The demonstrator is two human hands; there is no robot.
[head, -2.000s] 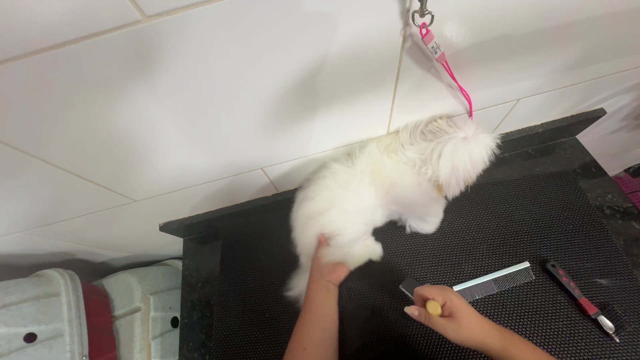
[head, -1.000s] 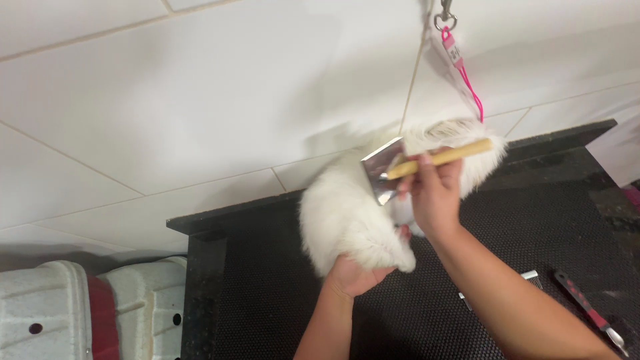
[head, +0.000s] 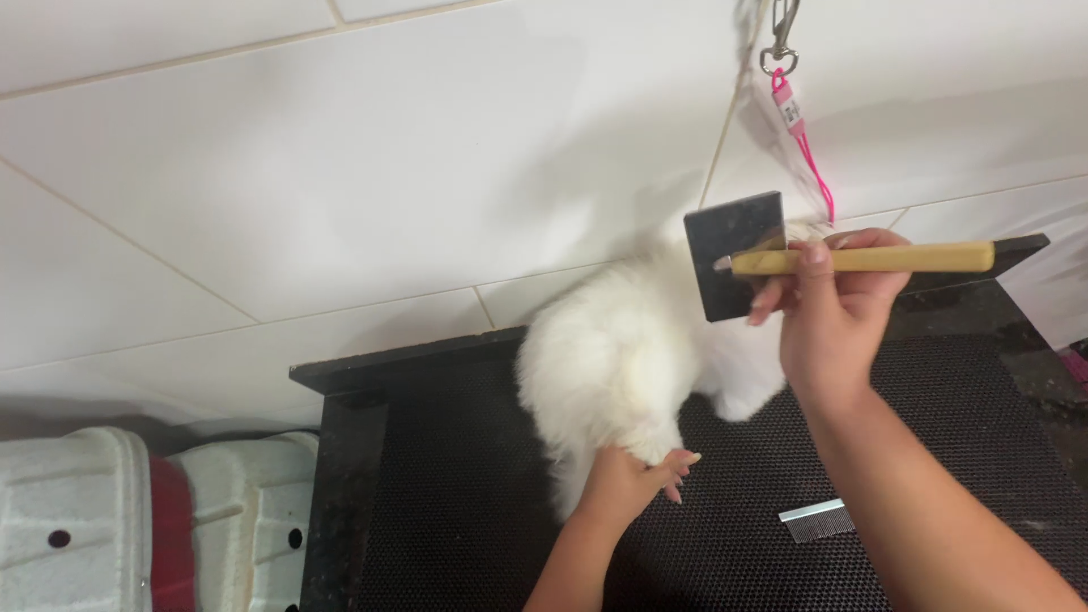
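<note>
A white long-haired dog (head: 620, 348) stands on a black textured mat (head: 459, 510), its head mostly hidden behind the brush and my right hand. My right hand (head: 837, 314) grips the yellow handle of a slicker brush (head: 735, 255), with the back of the brush head facing the camera in front of the dog's front end. At the dog's rear, my left hand (head: 633, 484) is around the lower fur of a leg, thumb and fingertips showing past it. A metal comb (head: 816, 518) lies on the mat, partly covered by my right forearm.
A pink loop (head: 816, 170) hangs from a metal snap hook (head: 779, 55) above the dog's head. Behind the mat runs a raised black stone edge (head: 408, 357), against a white tiled wall (head: 382, 195). Pale plastic carriers (head: 68, 501) stand at the lower left.
My right hand has lifted the brush from low over the mat to the dog's front end. My left hand, deeper under the dog one second ago, is now at its rear leg.
</note>
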